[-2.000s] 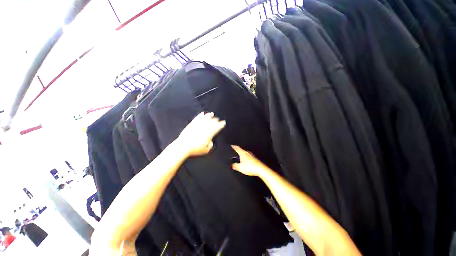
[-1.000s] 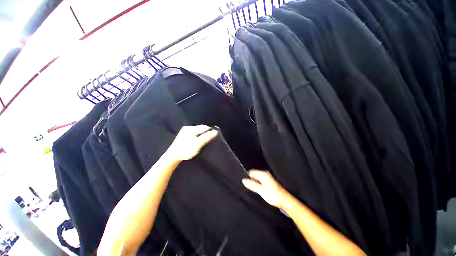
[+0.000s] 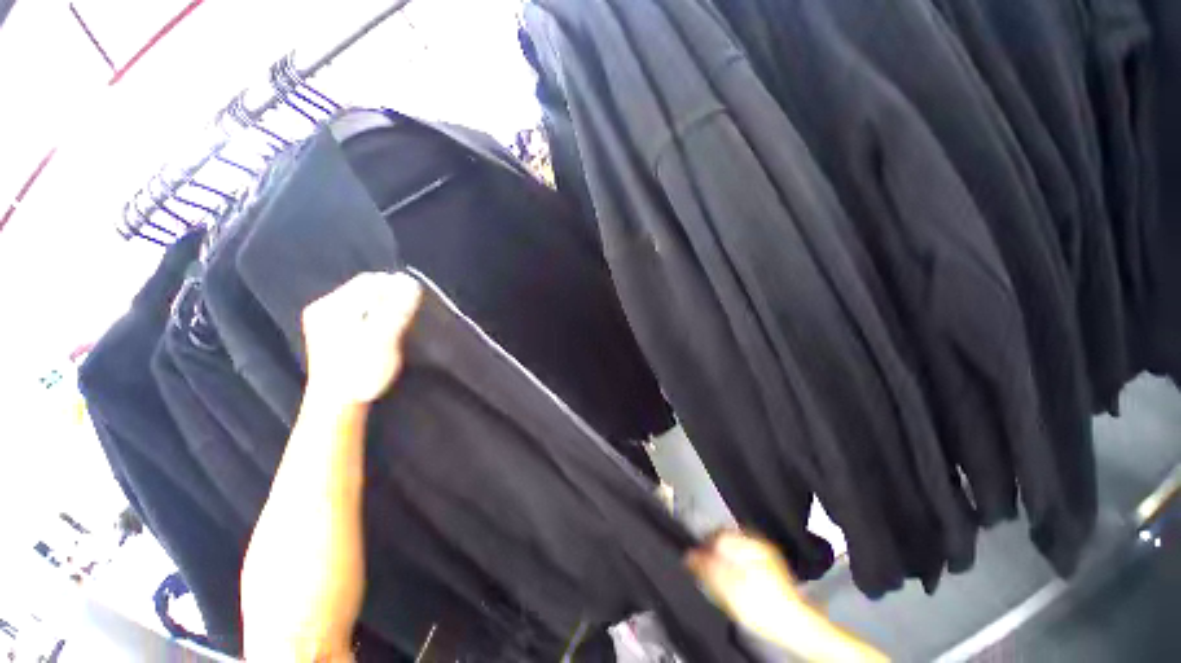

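Observation:
A black jacket (image 3: pixel 492 453) hangs open on the rail in front of me, its front edge with a thin pale line stretched between my hands. My left hand (image 3: pixel 360 334) is closed on the upper part of this edge. My right hand (image 3: pixel 745 570) grips the edge lower down, near the hem, and is slightly blurred. The inside of the jacket (image 3: pixel 505 272) shows behind, with a short pale line near the neck.
Several dark garments (image 3: pixel 143 337) hang at the left on hangers (image 3: pixel 207 175). A dense row of black jackets (image 3: pixel 829 285) hangs at the right. Below are grey flooring (image 3: pixel 894 622) and a metal rack bar (image 3: pixel 1023 622). A white surface is at the lower left.
My right hand has moved down and right along the front edge, away from my left hand. The jacket front is pulled further open, and the rail appears further left and higher.

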